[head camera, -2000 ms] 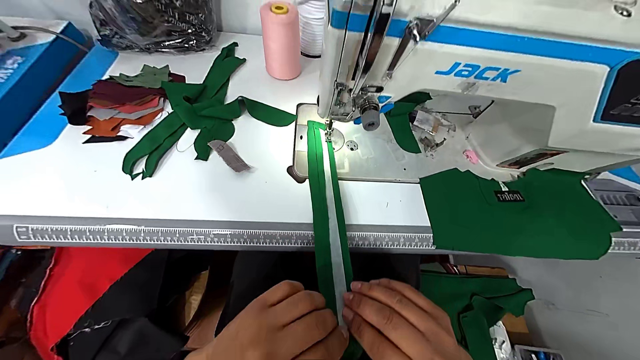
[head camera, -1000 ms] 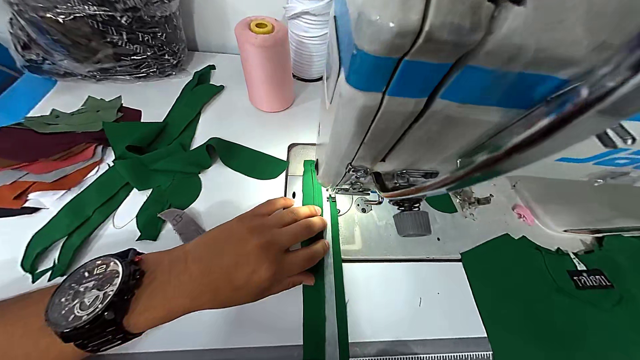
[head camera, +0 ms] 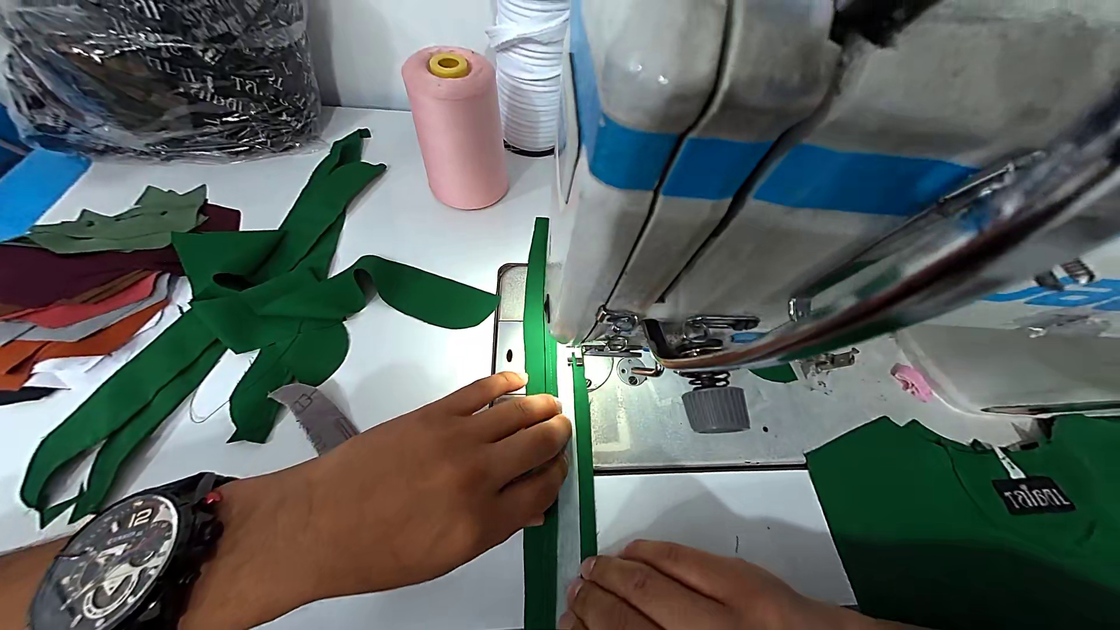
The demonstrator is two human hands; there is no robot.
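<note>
A long green fabric strip with a pale band along its middle (head camera: 541, 332) runs from the frame's bottom edge up to the presser foot (head camera: 577, 357) of a Jack sewing machine (head camera: 744, 157). My left hand (head camera: 490, 464), with a black watch (head camera: 114, 551) on the wrist, lies flat over the strip's left side, fingers pointing right, just in front of the foot. Lower down, my right hand (head camera: 674, 586) has its fingertips against the strip's right green edge, the thumb hidden. The needle is hard to make out behind the machine head.
Left of the needle plate lie loose green fabric strips (head camera: 262, 297), a grey scrap (head camera: 317, 418) and a stack of coloured swatches (head camera: 96, 289). Behind stand a pink thread cone (head camera: 455, 131), a white roll (head camera: 528, 79) and a plastic-wrapped bundle (head camera: 166, 79). A green garment piece (head camera: 945, 516) lies right.
My left hand has moved up the strip from beside my right hand at the table's front edge. My right hand, absent one second ago, is back in view. The view has moved closer to the machine.
</note>
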